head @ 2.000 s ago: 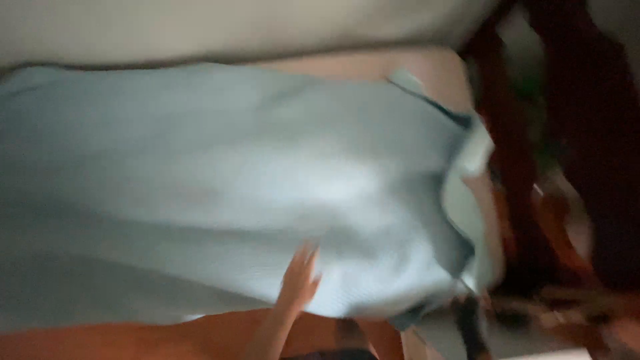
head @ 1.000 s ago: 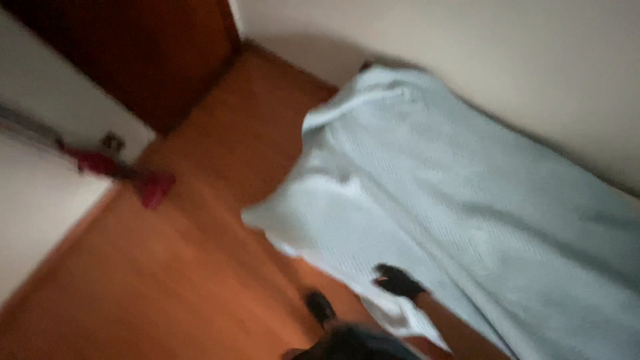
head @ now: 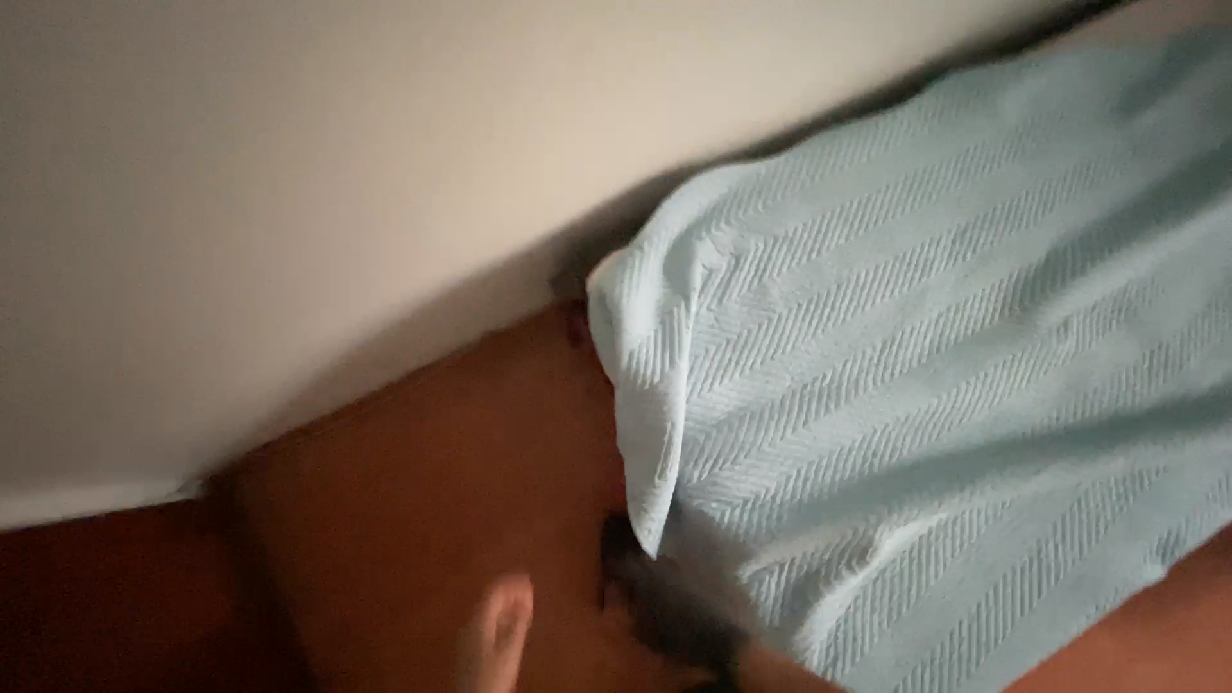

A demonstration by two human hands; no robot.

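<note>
A pale blue quilted bedspread (head: 924,318) with a herringbone texture lies over a bed, wrinkled, its near end folded and hanging to a pointed corner. My right hand (head: 674,606), in a dark glove and blurred, reaches in from the lower right and is at that hanging corner; whether its fingers grip the cloth cannot be told. My left hand (head: 502,616), bare, shows at the bottom centre, left of the glove and apart from the bedspread. Its fingers are blurred and partly out of frame, and nothing can be made out in it.
A pale wall (head: 289,192) runs along the far side of the bed, with a narrow dark gap between them. Reddish-brown floor (head: 414,481) extends from the bed's end toward a dark brown surface (head: 115,597) at the lower left.
The view has swung strongly. My gloved right hand, on top of the bedspread one second ago, is now at its hanging corner. My bare left hand, out of view then, has come in.
</note>
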